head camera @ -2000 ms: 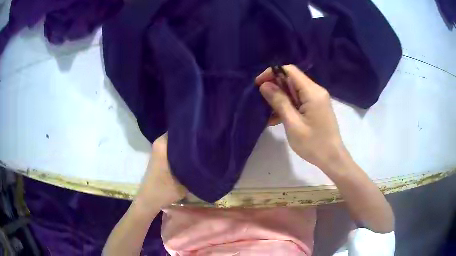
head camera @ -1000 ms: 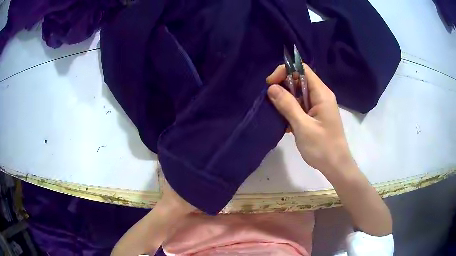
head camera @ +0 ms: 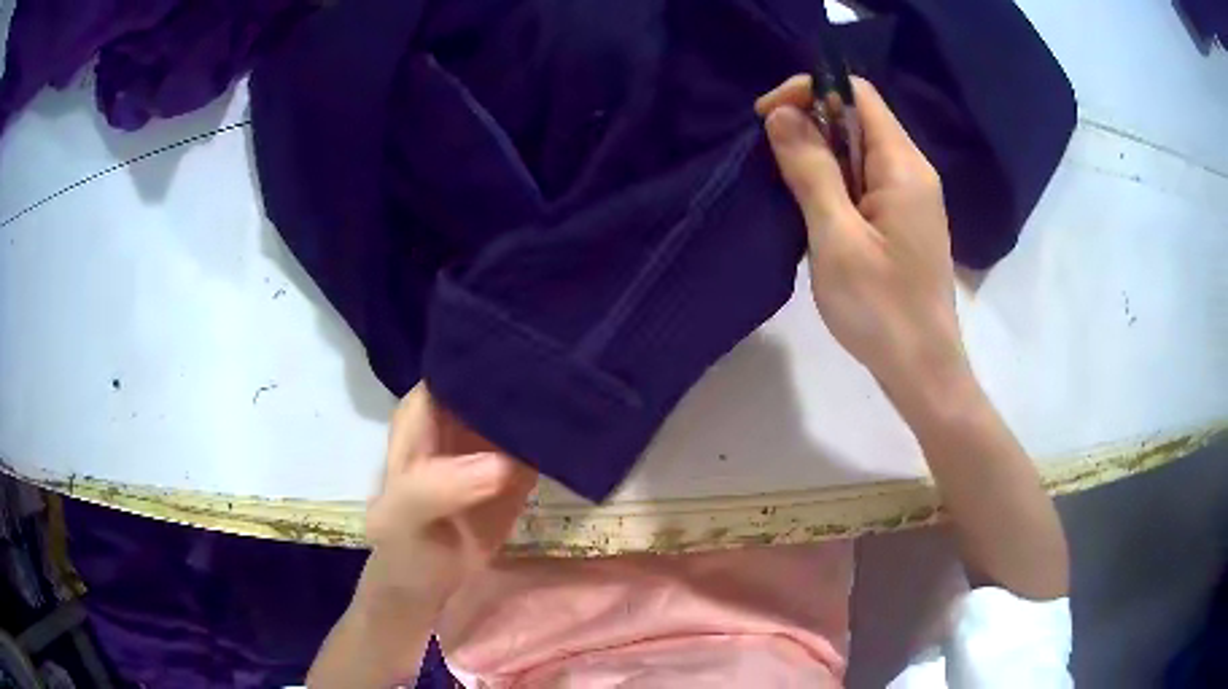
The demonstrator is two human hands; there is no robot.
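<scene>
A dark purple garment (head camera: 539, 323) lies over the table, its near part lifted and stretched between my hands, with a raised seam (head camera: 667, 249) running diagonally to a hem. My right hand (head camera: 882, 242) pinches the seam's far end between thumb and finger and also holds thread snips (head camera: 844, 128) in the palm, blades pointing away. My left hand (head camera: 451, 478) is at the hem's near left edge, its fingers partly under the cloth; it grips the edge there.
The white table (head camera: 162, 323) has a worn yellowish near edge and small dark thread bits at left. A loose purple garment (head camera: 175, 61) lies at the far left. More purple cloth (head camera: 202, 592) is heaped below the table edge at left.
My right hand has moved away from me and slightly right, pulling the cloth taut. My left hand has come up from below the hem. The snips' blades, clearly seen before, now look darker.
</scene>
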